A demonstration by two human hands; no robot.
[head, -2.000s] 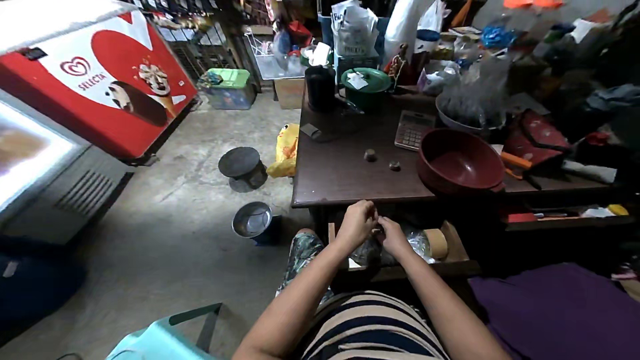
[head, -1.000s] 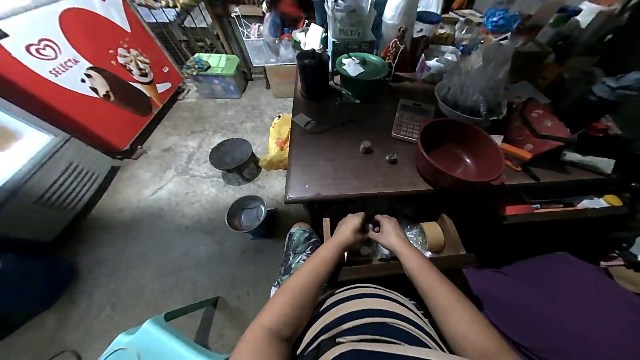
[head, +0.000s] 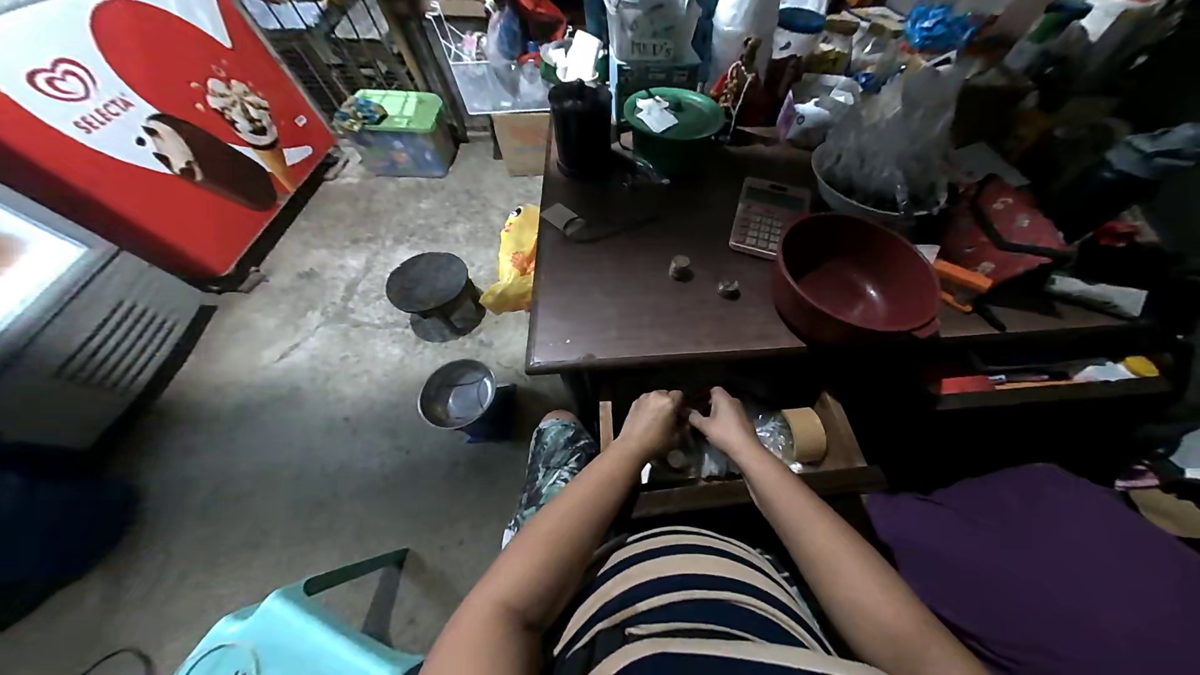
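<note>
My left hand [head: 653, 422] and my right hand [head: 724, 422] are close together over the open wooden drawer [head: 759, 490], fingers bent toward each other. A small dark thing shows between their fingertips; whether either hand grips it is too unclear to tell. Beneath them the drawer holds clear plastic bags [head: 771, 433] and a roll of brown tape [head: 806, 435] at its right end. On the dark tabletop [head: 637, 319] above stand two small stacks of coins, one [head: 681, 268] left of the other [head: 728, 288]. A calculator [head: 769, 217] and a dark red basin [head: 855, 279] are right of them.
A green lidded pot [head: 673, 131] and a black container [head: 580, 128] stand at the table's back left. Another drawer [head: 1050, 394] is open at the right. On the floor are a metal bucket [head: 457, 396], a black stool [head: 431, 291] and a turquoise plastic stool [head: 291, 633].
Both hands stay together over the drawer, with their fingers shifting slightly. The coins and basin have not moved on the table.
</note>
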